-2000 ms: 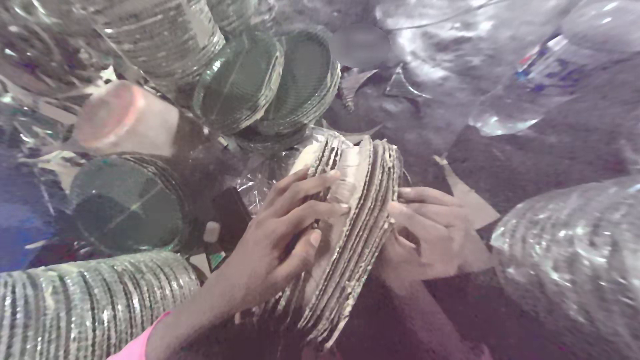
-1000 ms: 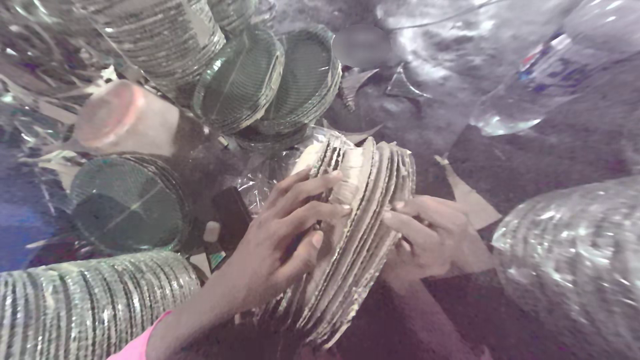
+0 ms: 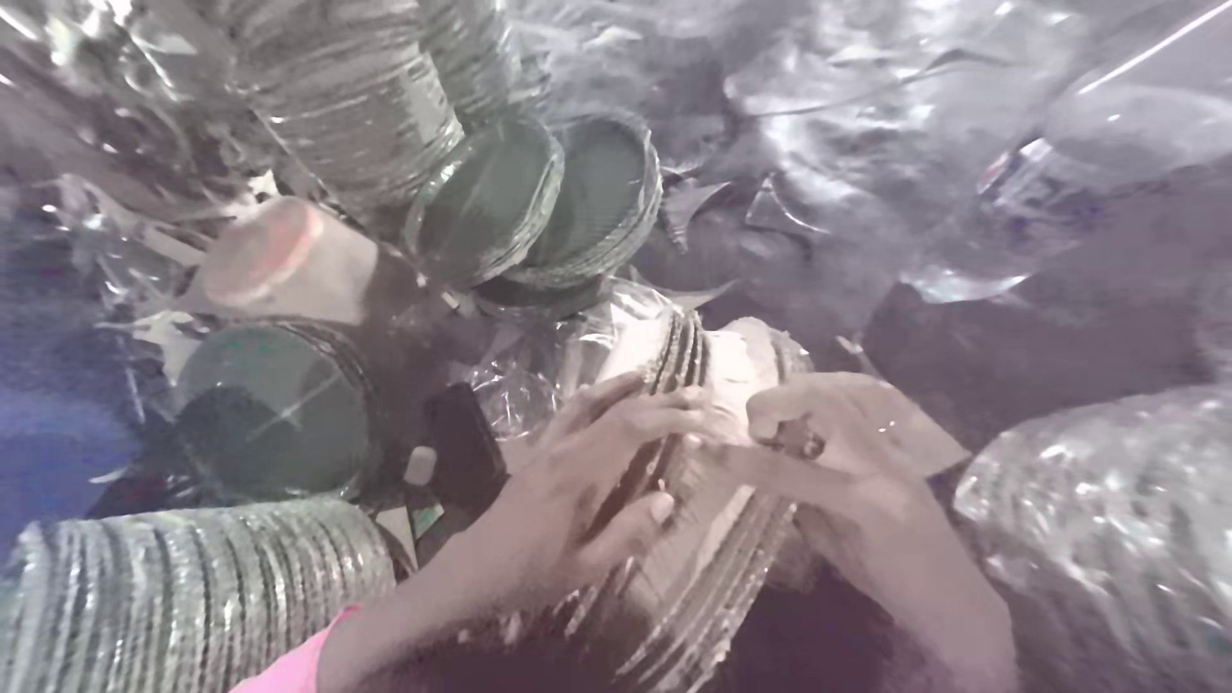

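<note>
A stack of thin round discs with rough, layered edges stands on edge in front of me, fanned open at the top. My left hand lies over its left part, fingers spread and pressed on the discs. Across the gap reaches my right hand, its fingers bent against the pale inner faces and right part of the stack; some fingertips are hidden. Crumpled clear plastic touches the stack's upper left. What the discs are made of I cannot tell.
Green round discs lie in piles behind and at the left. Long wrapped rows of discs stand at lower left and right. A pale tub with a reddish end, a dark flat object and a clear plastic bottle lie around.
My right hand has moved from the stack's right side inward over its top, and the discs now part in a wide gap there. The left hand has stayed in about the same place.
</note>
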